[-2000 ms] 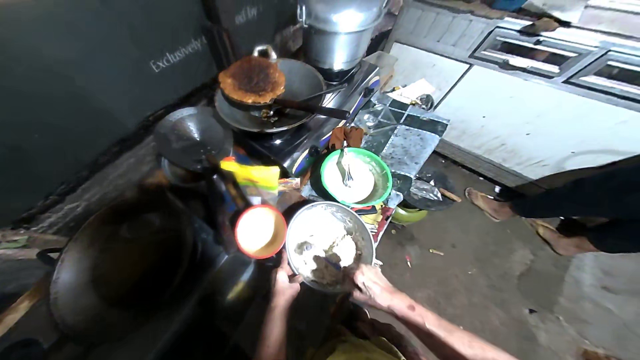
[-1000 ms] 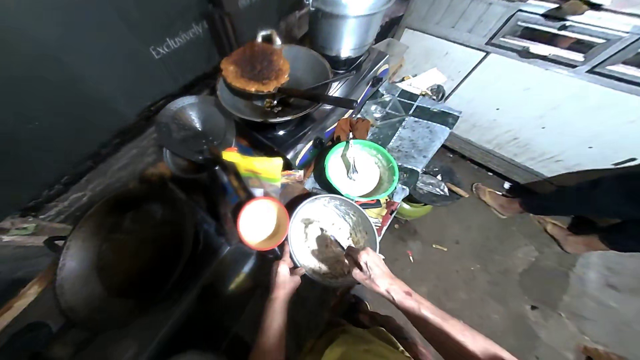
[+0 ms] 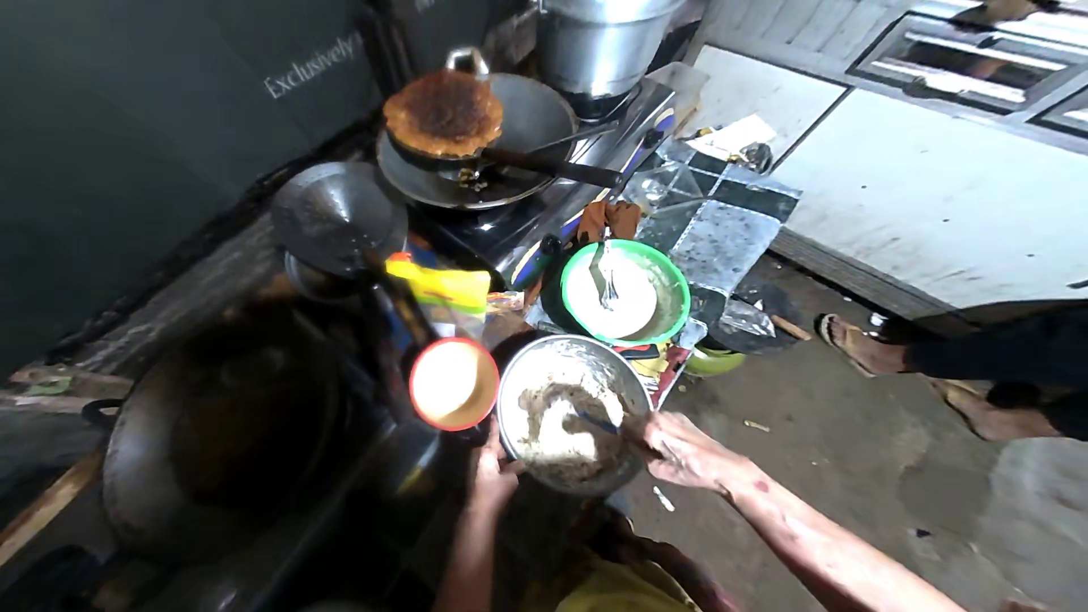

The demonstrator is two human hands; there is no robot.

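Note:
My left hand (image 3: 495, 469) grips the lower left rim of a round metal bowl (image 3: 518, 361). Inside the bowl lies a pale, thick mixture (image 3: 565, 425) with brownish patches. My right hand (image 3: 676, 449) is closed on the handle of a utensil (image 3: 605, 422) that dips into this mixture; its working end is partly buried. A red-rimmed cup (image 3: 455, 384) of cream-coloured liquid stands just left of the bowl. Behind the bowl is a green-rimmed basin (image 3: 671, 280) holding white batter and a metal utensil (image 3: 606, 276).
A browned flat cake (image 3: 444, 114) rests on a pan over a wok (image 3: 531, 106) on the stove. A large metal pot (image 3: 603, 47) stands behind. Dark woks (image 3: 140, 476) fill the left side. A yellow packet (image 3: 442, 286) lies nearby. Another person's feet (image 3: 863, 342) are at right.
My right hand has moved the utensil about within the bowl, and the mixture's pale and brown patches have shifted. My left hand stays at the bowl's rim.

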